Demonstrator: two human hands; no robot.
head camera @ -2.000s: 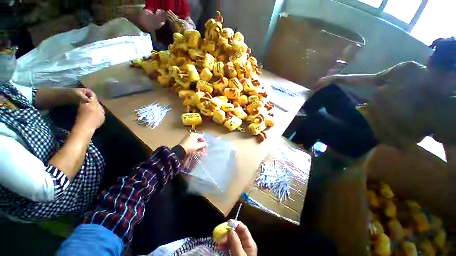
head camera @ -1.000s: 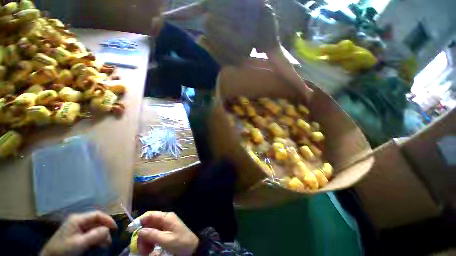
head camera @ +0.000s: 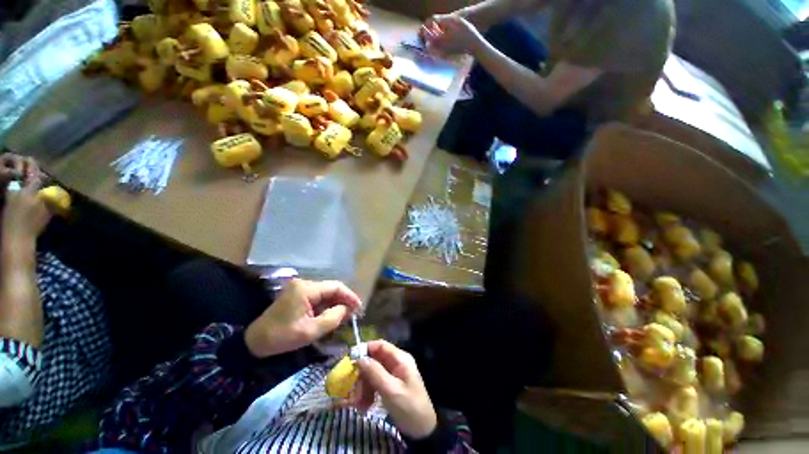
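Note:
A yellow plush keychain [head camera: 341, 378] is held over my lap, with white bunched material at its top. My right hand [head camera: 396, 383] grips it at that top end. A thin white tie [head camera: 356, 330] stands up from there. My left hand [head camera: 300, 317] pinches near the tie's upper end with thumb and finger. A stack of clear bags [head camera: 300, 225] lies at the table edge. A heap of yellow plush keychains [head camera: 284, 75] covers the far part of the table.
Loose white ties lie on the table [head camera: 149, 166] and on the low carton [head camera: 432, 232]. A large open carton [head camera: 554, 266] at the right holds bagged yellow toys [head camera: 681, 297]. Another worker's hands [head camera: 27, 208] are at the left edge; a seated person [head camera: 568, 66] is beyond.
The view has swung back left from the large carton. My left hand, apart from the toy a second ago, is now at the tie. My right hand still holds the toy.

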